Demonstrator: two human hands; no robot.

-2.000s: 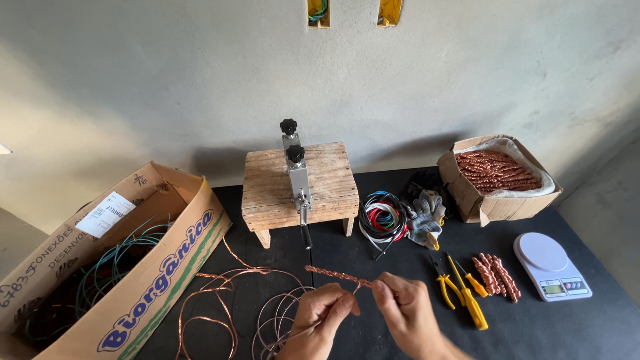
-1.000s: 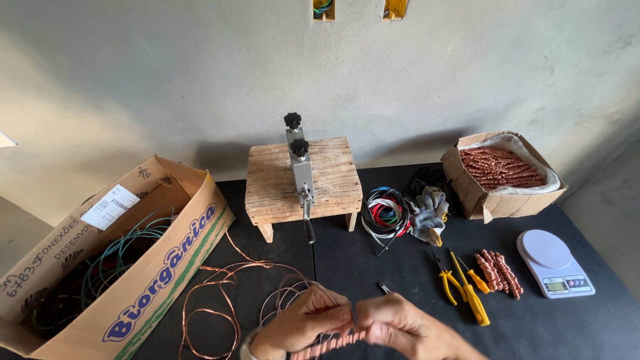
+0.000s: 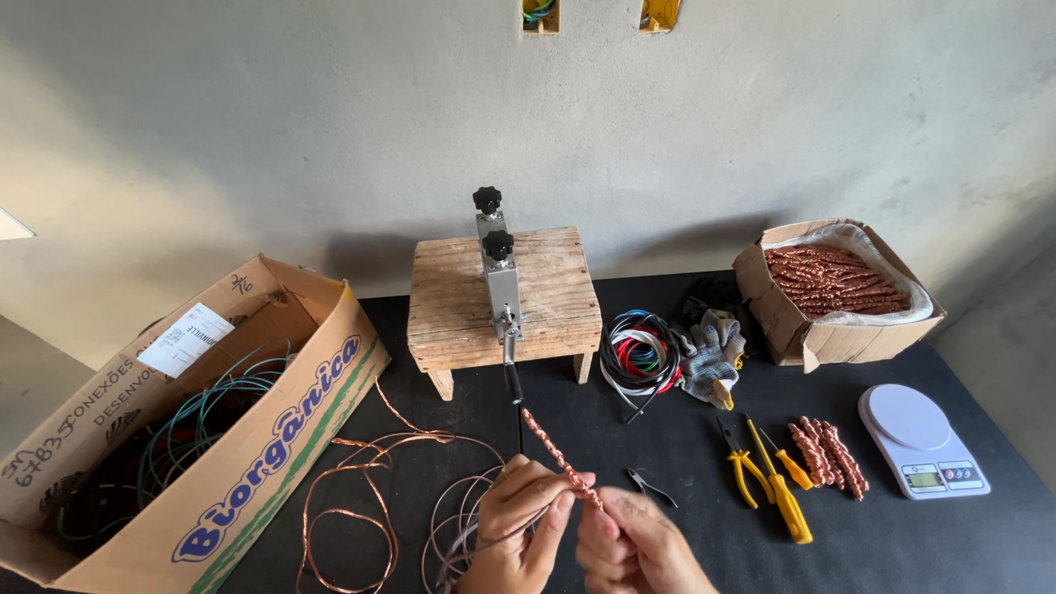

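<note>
A twisted bundle of bare copper wire (image 3: 554,450) slants up and left from my two hands over the black table. My left hand (image 3: 524,516) pinches it near its lower part, and a thin greyish wire trails from that hand toward loose coils (image 3: 450,528). Close beside it, my right hand (image 3: 631,540) grips the bundle's lower end. Beyond the bundle's upper tip is the crank handle (image 3: 512,371) of a metal wire-stripping device (image 3: 502,285), which stands on a small wooden stool (image 3: 429,289).
Loose copper wire (image 3: 309,528) lies left, beside a cardboard box of cables (image 3: 272,462). Rightward are coiled cables (image 3: 639,355), gloves (image 3: 711,355), small cutters (image 3: 652,487), pliers (image 3: 742,470), screwdrivers (image 3: 788,503), copper twists (image 3: 827,458), a digital scale (image 3: 924,445) and a box of copper twists (image 3: 866,334).
The copper bundle, lying crosswise low between my hands one second ago, now points up and left. My hands have shifted along it, and the small cutters show more fully.
</note>
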